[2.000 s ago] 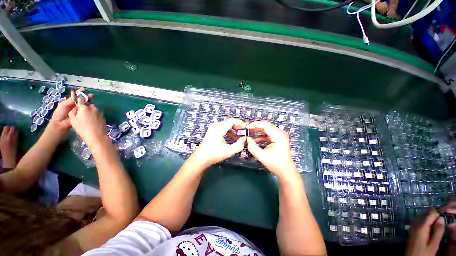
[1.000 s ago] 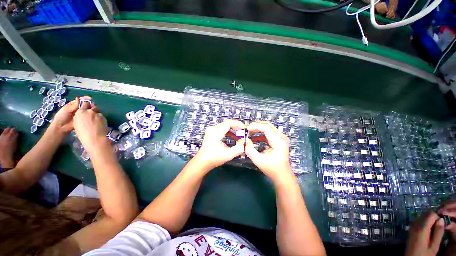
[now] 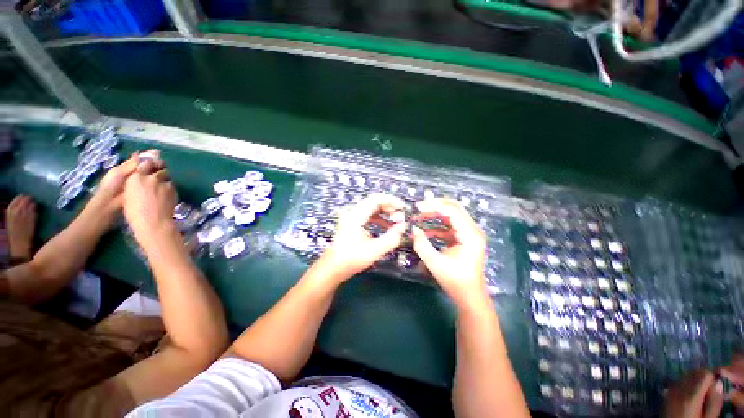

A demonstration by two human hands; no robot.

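My left hand (image 3: 364, 237) is over the front part of a clear blister tray (image 3: 334, 175), its thumb and index finger pinched on a small component (image 3: 397, 217) with a pale face. My right hand (image 3: 450, 249) is just to the right, fingertips close to the left ones and bent inward. Blur hides whether my right fingertips hold a part. The tray under both hands is filled with rows of small parts. Both hands hide part of its middle.
A second blister tray (image 3: 579, 302) with rows of parts lies to the right, a paler tray (image 3: 693, 269) beyond it. White plastic housings (image 3: 242, 197) lie left. A neighbour's hands (image 3: 145, 192) work there; another person's hand (image 3: 697, 397) is lower right. A metal rail (image 3: 220, 147) edges the belt.
The whole view has shifted slightly and is blurred. My fingertips, close together before, now show a small gap; my right hand has moved slightly right. The specks on the belt have drifted left.
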